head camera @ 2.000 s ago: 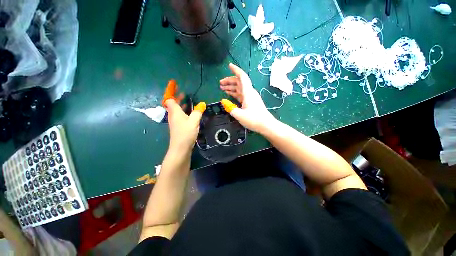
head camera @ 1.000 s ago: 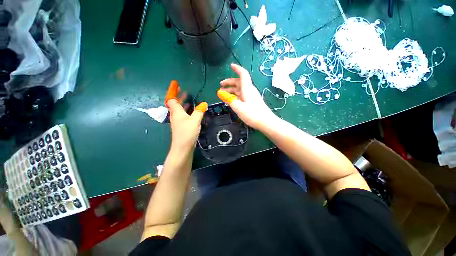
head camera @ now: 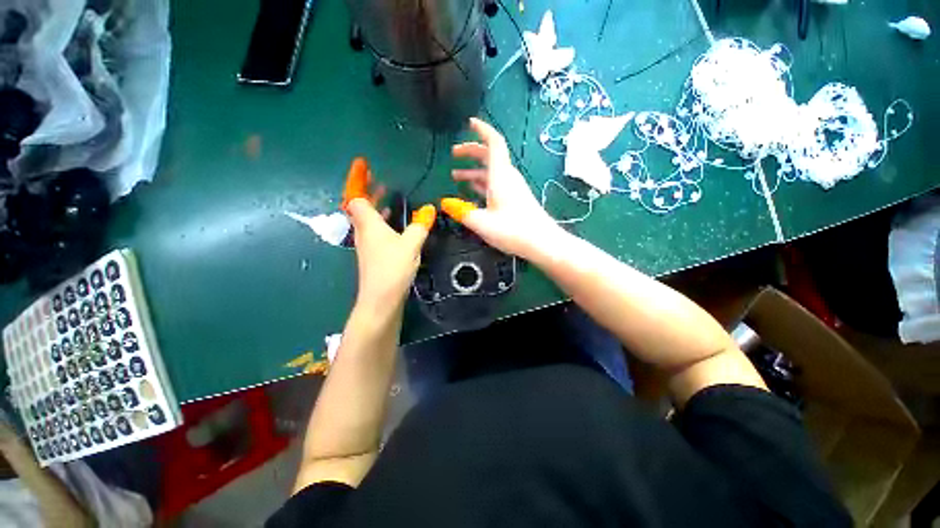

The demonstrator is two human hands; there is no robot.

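Observation:
The black plastic housing (head camera: 461,297) lies at the bench's near edge, its ringed hole facing up and its squarer end away from me. My left hand (head camera: 387,242) is at its far left corner, with orange cots on thumb and index finger. My right hand (head camera: 502,206) is at its far side, with an orange cot on the thumb. Both thumb tips are close together over the far rim; the other fingers are spread beyond it. I see nothing clearly gripped; what lies under the thumbs is hidden.
A dark cylinder (head camera: 423,62) stands beyond my hands. White wire bundles (head camera: 742,88) and tissue (head camera: 591,153) lie right. The glue bottle (head camera: 328,227), parts tray (head camera: 88,361) and bagged parts (head camera: 62,206) are left. A phone (head camera: 276,41) lies at the back; an open carton (head camera: 850,413) is below right.
My thumb tips have come closer together over the far rim. The view has shifted slightly. The housing and the things on the bench otherwise look the same.

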